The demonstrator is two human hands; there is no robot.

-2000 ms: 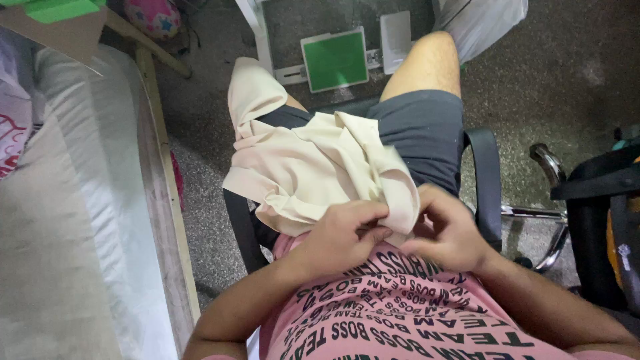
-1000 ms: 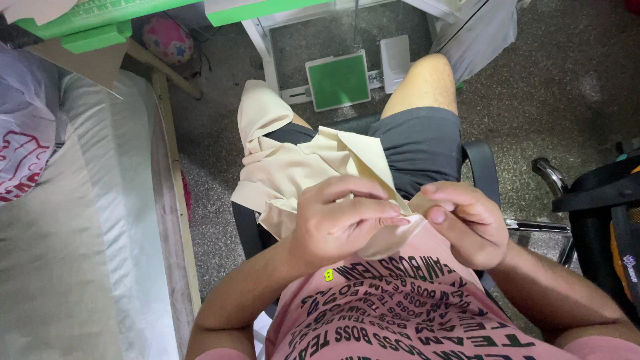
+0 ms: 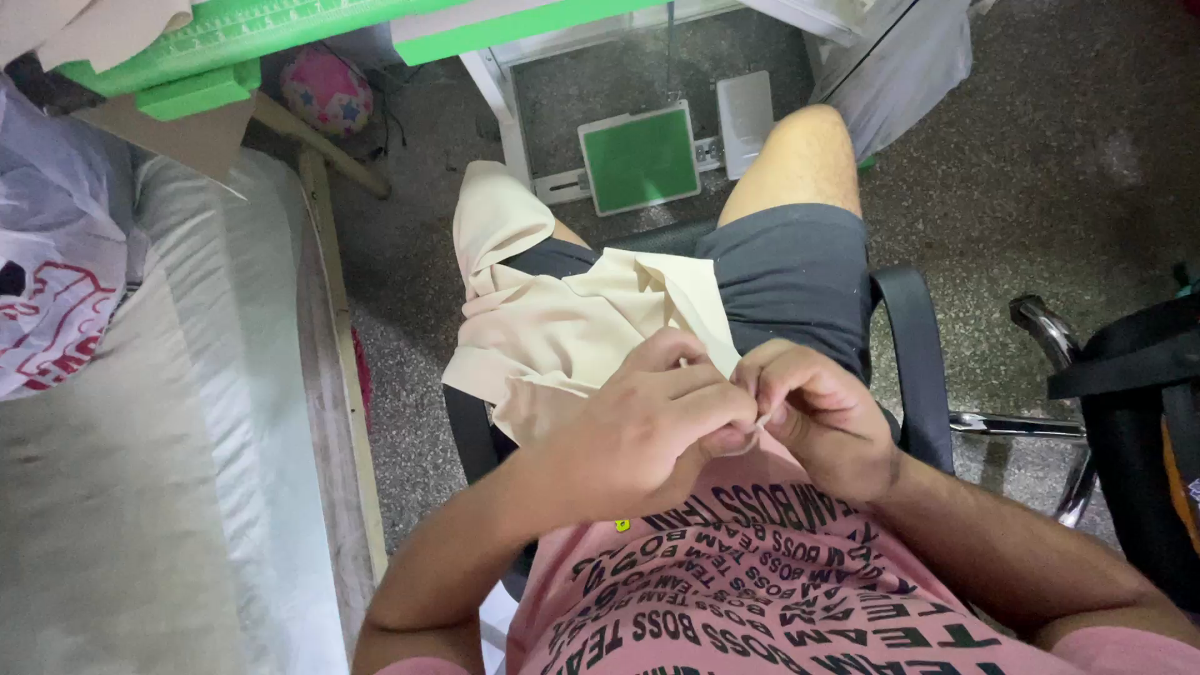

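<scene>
A cream-coloured cloth (image 3: 562,323) lies bunched over my lap, with one part draped over the knee on the left. My left hand (image 3: 647,427) pinches an edge of this cloth in front of my belly. Right against it, my right hand (image 3: 816,417) grips the same edge between thumb and fingers. A small pale fold shows between the fingertips. Whether a needle or thread is there cannot be told.
A bed (image 3: 103,525) with a wooden frame runs along the left. Ahead are a green-edged table (image 3: 525,28) and a pedal with a green plate (image 3: 642,159). The chair's black armrest (image 3: 914,347) is beside my right side, a chrome chair base (image 3: 1017,425) beyond it.
Both hands have stayed together at the cloth edge while the fingers shifted their hold. The view has tilted so that more of the green table shows.
</scene>
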